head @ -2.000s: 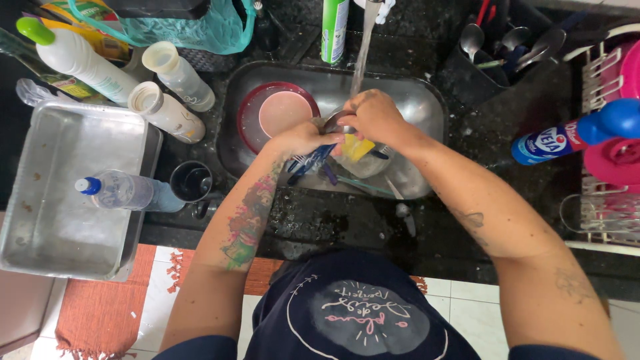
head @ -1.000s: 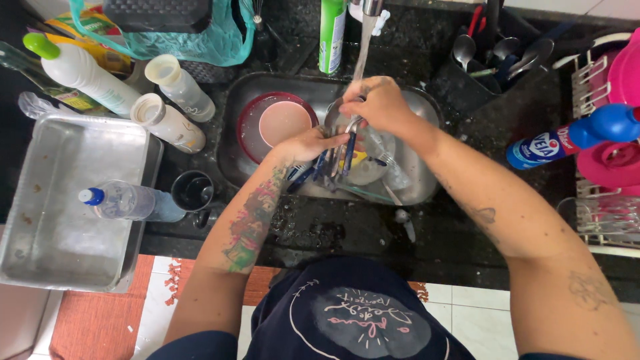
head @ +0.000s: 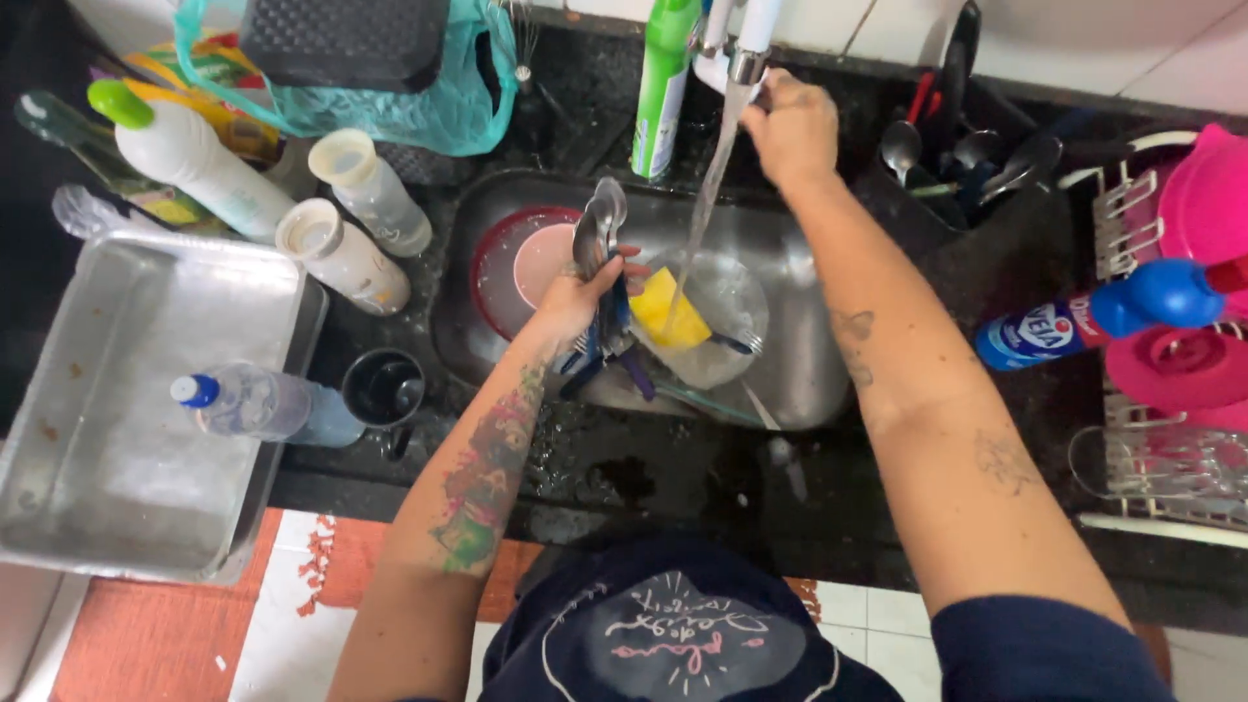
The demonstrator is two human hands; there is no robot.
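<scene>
My left hand [head: 585, 292] grips a bunch of spoons [head: 600, 219] with dark blue handles over the metal sink [head: 799, 331]. Their bowls point toward the wall. My right hand [head: 795, 122] is at the white tap fitting [head: 719, 73], its fingertips partly hidden behind the spout. Water [head: 710, 180] runs from the spout into the sink. Under the stream lies a yellow sponge [head: 669, 308] on a clear dish [head: 736, 292], with a fork [head: 746, 341] beside it. At the sink's left are a pink bowl [head: 541, 261] and a dark red plate [head: 487, 278].
Left of the sink stand a black mug [head: 382, 388], a plastic bottle [head: 263, 405], a metal baking pan [head: 146, 390] and several bottles. To the right are a black utensil holder [head: 907, 205], a blue Veja bottle [head: 1043, 331] and a dish rack [head: 1131, 224]. A green can [head: 663, 93] stands behind the sink.
My right hand has moved from over the sink up to the tap fitting. My left hand has moved left, holding the spoons apart from my right hand. The sponge is now in fuller view.
</scene>
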